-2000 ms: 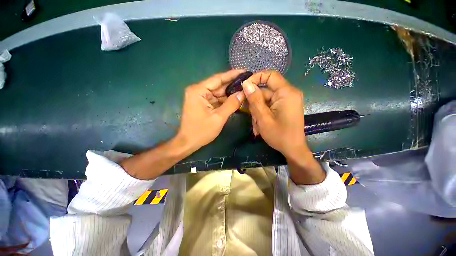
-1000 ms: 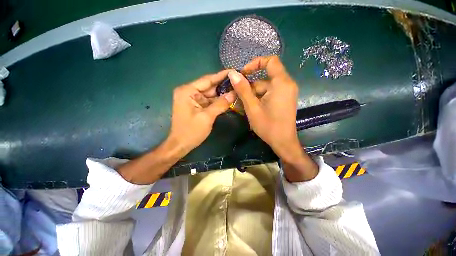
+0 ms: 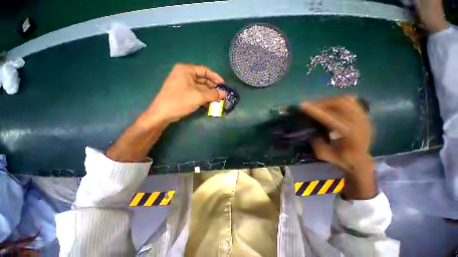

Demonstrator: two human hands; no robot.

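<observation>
My left hand [image 3: 187, 93] holds a small round black electronic unit [image 3: 231, 99] by its left side, just above the green bench. A flat battery [image 3: 216, 108] with yellow edges hangs at the unit's lower left. My right hand [image 3: 344, 128] is to the right, blurred, with its fingers around the dark screwdriver [image 3: 296, 131], which is also blurred; its tip cannot be made out. The round grey screw tray [image 3: 259, 55], dotted with holes and silver screws, lies behind the unit.
A loose screw pile [image 3: 336, 67] lies right of the tray. A small whitish plastic bag [image 3: 123, 41] is at the back left, a second white bag [image 3: 11, 75] at far left. A pale rail [image 3: 201, 16] borders the bench. Another person's arm [image 3: 442, 60] reaches in at the right.
My right hand has left the unit, moved right and taken hold of the screwdriver. My left hand has moved slightly left with the unit, which now shows openly. Another person's arm has appeared at the right.
</observation>
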